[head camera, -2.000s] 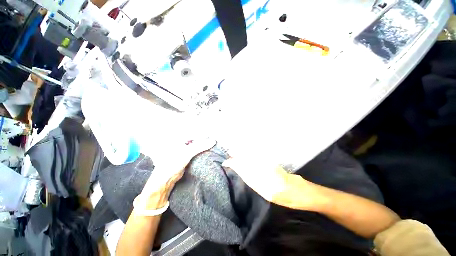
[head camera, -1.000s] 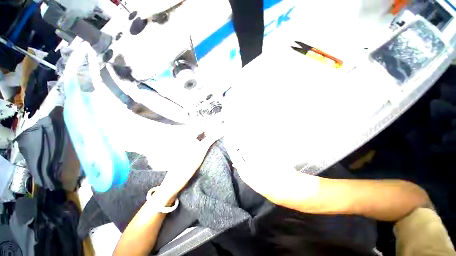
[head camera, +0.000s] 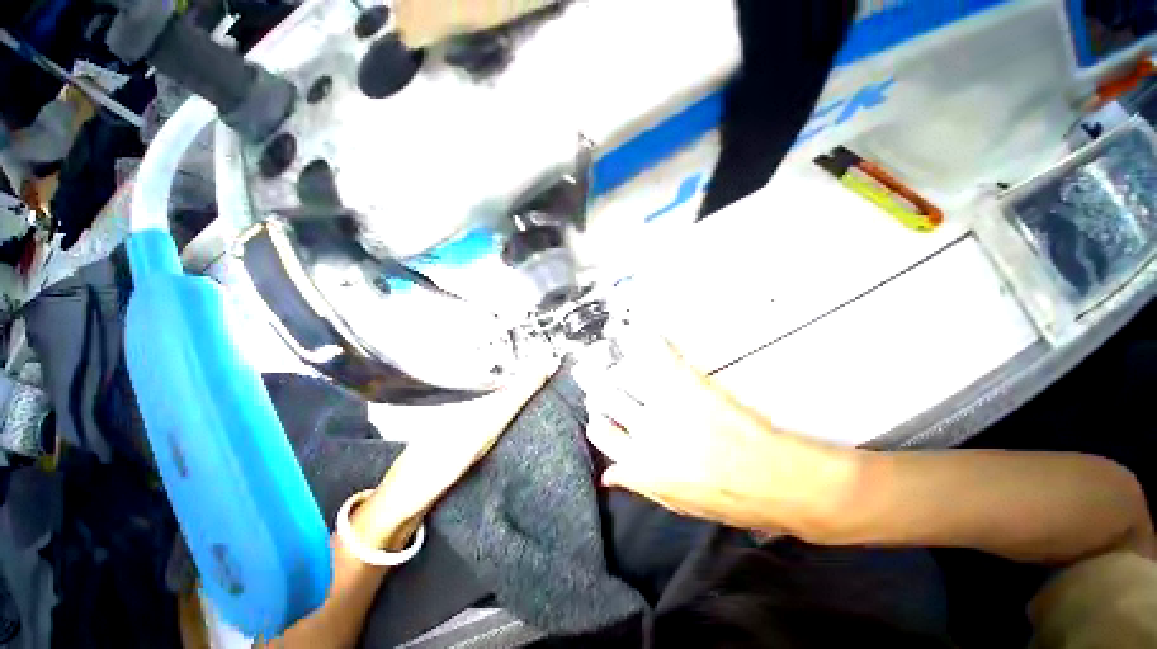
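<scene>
A dark grey heathered garment panel (head camera: 533, 507) hangs from the needle area over the table's front edge onto my lap. My left hand (head camera: 489, 412) lies on its left side, fingertips at the presser foot (head camera: 586, 322); the fingers are washed out by glare. My right hand (head camera: 673, 437) holds the panel's upper right edge just below the presser foot, fingers bent. The cloth's top end lies between both hands. The white sewing machine (head camera: 660, 64) with a blue stripe stands above them. Whether the cloth is under the foot cannot be told.
A blue lamp-like paddle (head camera: 222, 444) stands left of my left wrist. A curved metal guard (head camera: 317, 330) is left of the needle. A black strip (head camera: 780, 102) hangs over the machine. Snips (head camera: 882, 190) and a clear parts box (head camera: 1091, 222) lie right. Dark cut pieces (head camera: 83, 330) are far left.
Both hands have moved up to the presser foot with the panel's top end. The view has shifted closer to the machine, and the blue paddle appears larger and lower.
</scene>
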